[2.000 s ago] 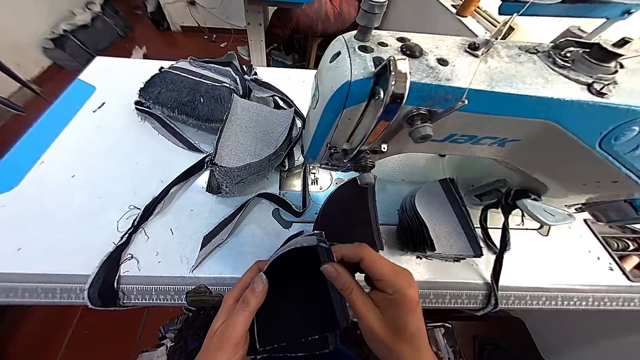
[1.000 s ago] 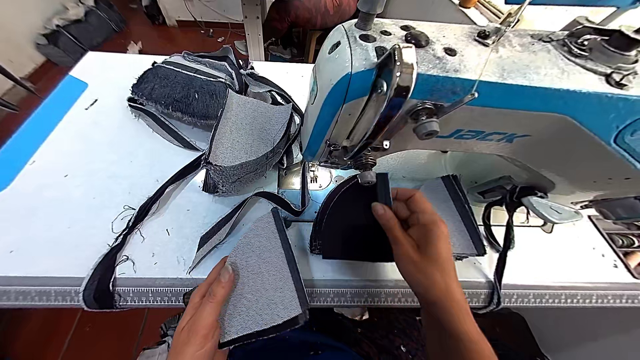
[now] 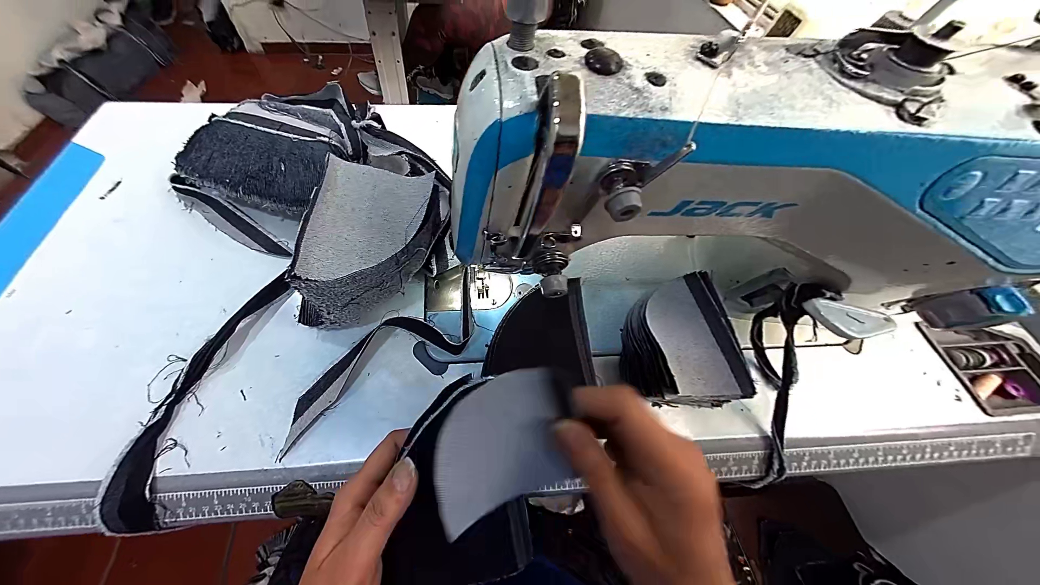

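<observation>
My left hand (image 3: 366,508) grips a dark denim piece (image 3: 455,520) at its left edge, in front of the table. Between thumb and fingers of my right hand (image 3: 642,479) is the edge of a curved grey denim piece (image 3: 500,447), blurred, overlapping the dark one. Just beyond lies a dark curved piece (image 3: 540,333) by the presser foot of a Jack sewing machine (image 3: 699,187). A stack of curved denim pieces (image 3: 691,341) stands right of it. Left of the needle area, another stack (image 3: 361,219) leans by a denim bundle (image 3: 252,162).
Long denim strips (image 3: 195,382) trail over the white table (image 3: 73,325) to its front edge, which bears a measuring tape (image 3: 877,457). A dark strip (image 3: 784,390) hangs by the machine's knee-side lever at right. A bobbin tray (image 3: 987,366) sits at the far right.
My right hand has moved back from the dark piece by the machine toward my left hand, and now holds a grey piece. The piece in my left hand now shows a dark face.
</observation>
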